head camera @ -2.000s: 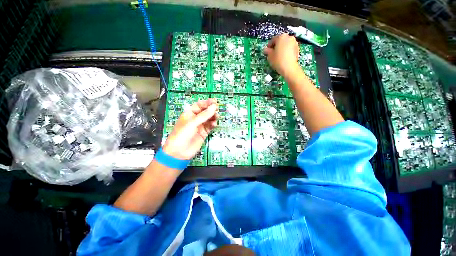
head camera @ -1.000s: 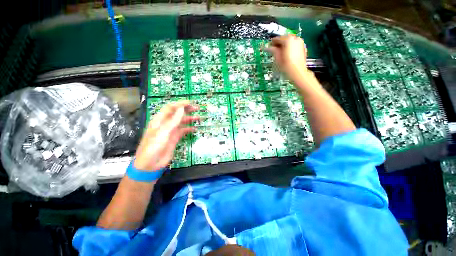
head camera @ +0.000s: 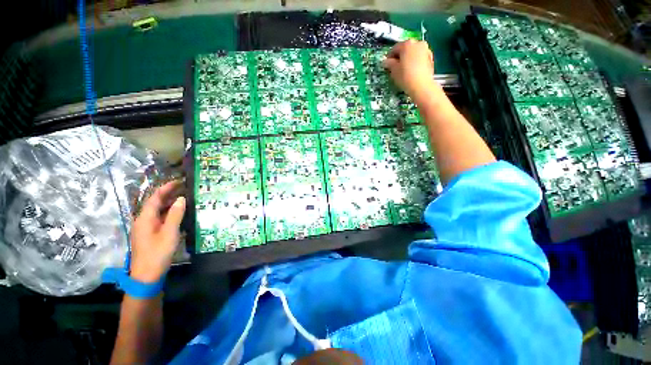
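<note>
Green circuit boards (head camera: 293, 153) lie in two rows on a black tray (head camera: 285, 252) in front of me. My right hand (head camera: 412, 65) is over the back right board, its fingers bent together at the board's back part; whether they hold a part is too small to tell. My left hand (head camera: 157, 232), with a blue strap on its wrist, is at the tray's left edge beside the bag, thumb and fingers apart, with nothing visible in it. A clear plastic bag (head camera: 114, 194) of silvery parts stands at the left.
Behind the tray lie a small dark tray (head camera: 268, 30) of tiny shiny parts and a white and green tube (head camera: 389, 31). Stacked trays with green boards (head camera: 560, 117) stand at the right. A blue coiled cord (head camera: 88, 64) hangs at the left.
My left hand has moved left and down, from over the boards to the tray's left edge beside the bag. My right hand stays at the back right board. The view has shifted.
</note>
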